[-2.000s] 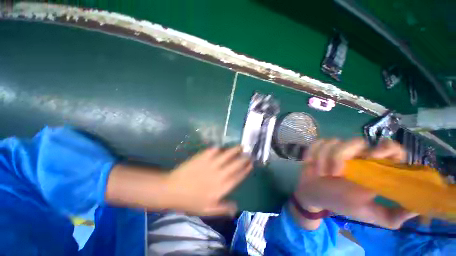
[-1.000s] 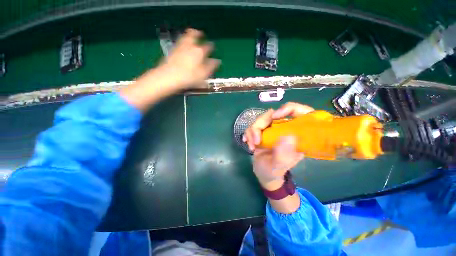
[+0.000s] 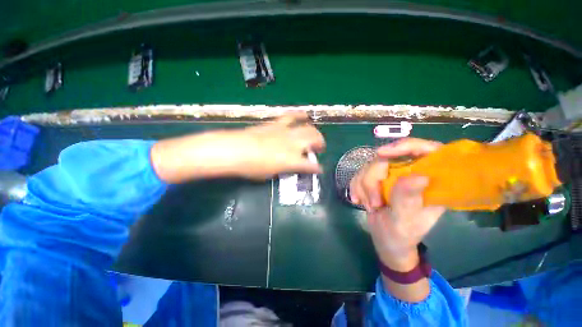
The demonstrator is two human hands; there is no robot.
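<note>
A phone assembly (image 3: 298,190) lies on the dark green bench. My left hand (image 3: 281,148) is over its upper part, with the fingers curled on it and hiding that end. My right hand (image 3: 399,198) is closed around the fat orange electric screwdriver (image 3: 475,175), which lies nearly level and points left. Its tip is hidden by my fingers. The round mesh-looking dish (image 3: 352,169) sits just left of my right hand, partly covered by it.
The green conveyor (image 3: 357,70) carries spaced phone units (image 3: 256,62) beyond the worn bench edge (image 3: 210,114). A pink-and-white device (image 3: 392,130) lies above the dish. A blue bin (image 3: 17,142) stands at far left. Part of a phone unit (image 3: 515,126) shows behind the screwdriver.
My left hand has come back from the conveyor to the bench, where a phone assembly now lies under it. My right hand still holds the screwdriver near the dish. The view has shifted.
</note>
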